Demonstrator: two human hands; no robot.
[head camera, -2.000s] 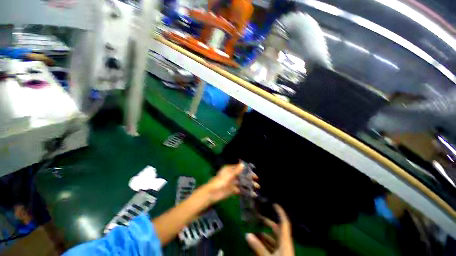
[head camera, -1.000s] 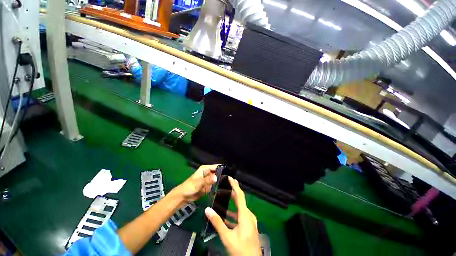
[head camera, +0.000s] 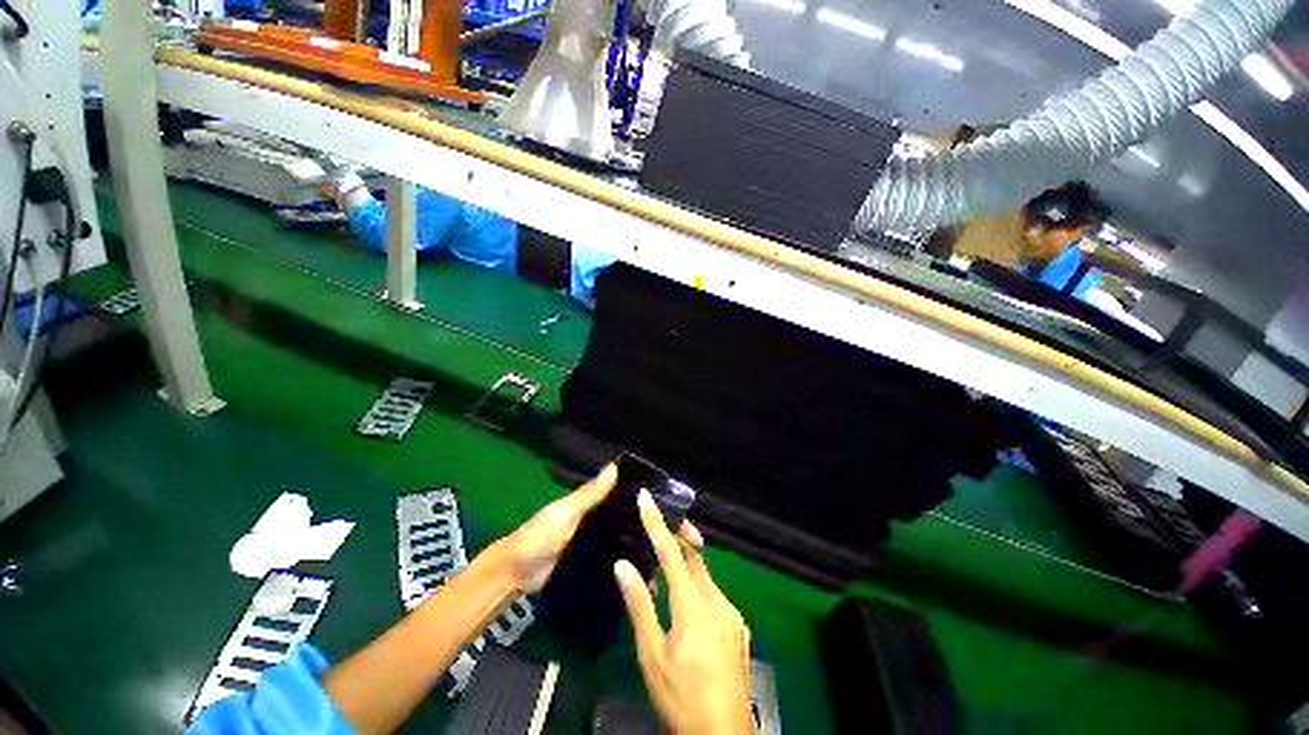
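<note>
A glossy black phone or display module is held in front of me, its face dark with a bright reflection near its top right corner. My left hand grips its upper left edge. My right hand lies over its right side, index finger on the surface near the top and thumb raised over it; whether it also grips the edge is unclear. Slotted silver-grey jig plates lie to the left, one partly behind my left forearm. A ribbed dark block lies below my left forearm.
A white wipe and another slotted plate lie at left. An open metal frame lies farther back. A large black tray stack stands under the white shelf. A black box is at right.
The module has turned from a steep tilt to show more of its dark face. My right hand's index finger has moved up onto its upper part. A person has come into view at the far right.
</note>
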